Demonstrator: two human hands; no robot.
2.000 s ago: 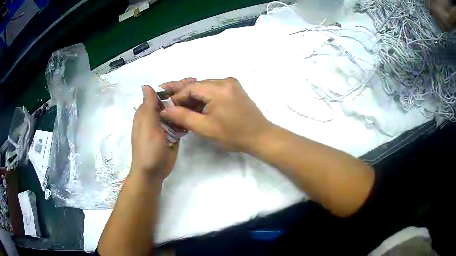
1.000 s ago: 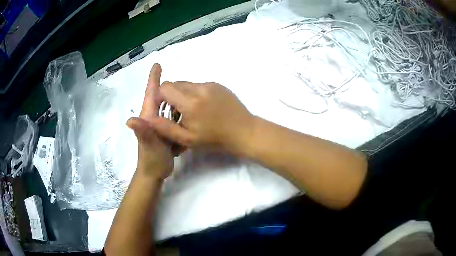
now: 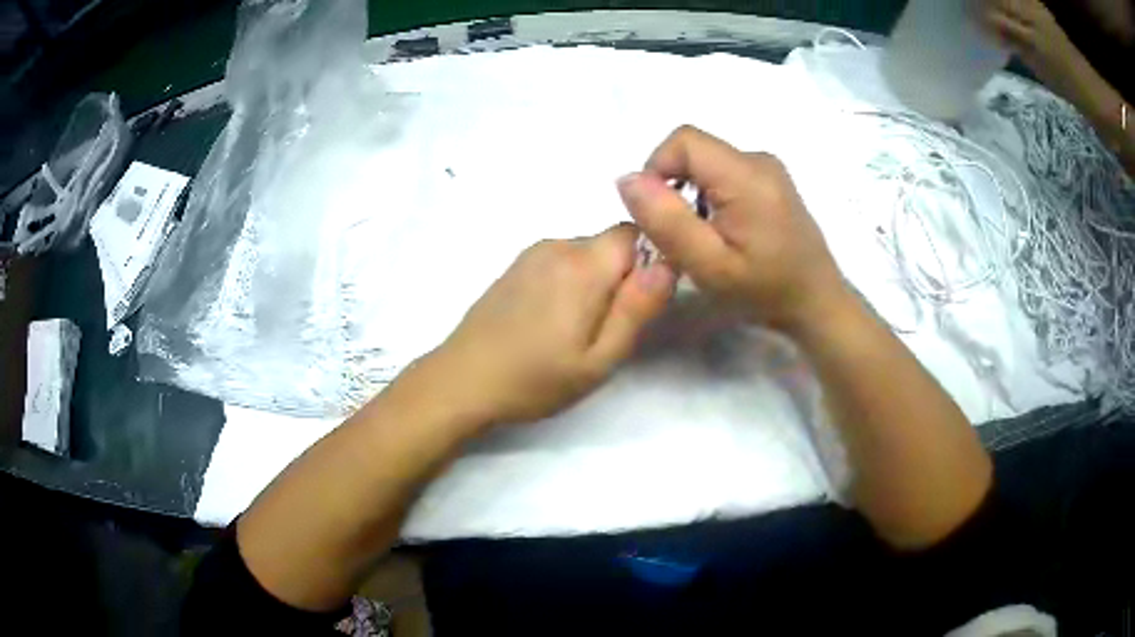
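A small white coiled cable (image 3: 647,250) shows between my two hands, above the white cloth (image 3: 597,460). My left hand (image 3: 560,311) pinches one part of it between thumb and fingers. My right hand (image 3: 734,230) is closed around the other part, with white loops and a dark bit showing at its curled fingers. The fingers hide most of the coil, so its ends cannot be told.
A cable pile (image 3: 1083,237) lies at far right, with loose cables (image 3: 934,224) beside it. A crumpled clear plastic bag (image 3: 268,237), printed paper (image 3: 135,224) and white card stack (image 3: 51,383) are left. Another person's hand (image 3: 1027,25) is by a translucent container (image 3: 946,56).
The view has turned, and both hands now appear farther right. My left hand has gone from upright with fingers extended to pinching the coil. Another person's hand and the container show at upper right.
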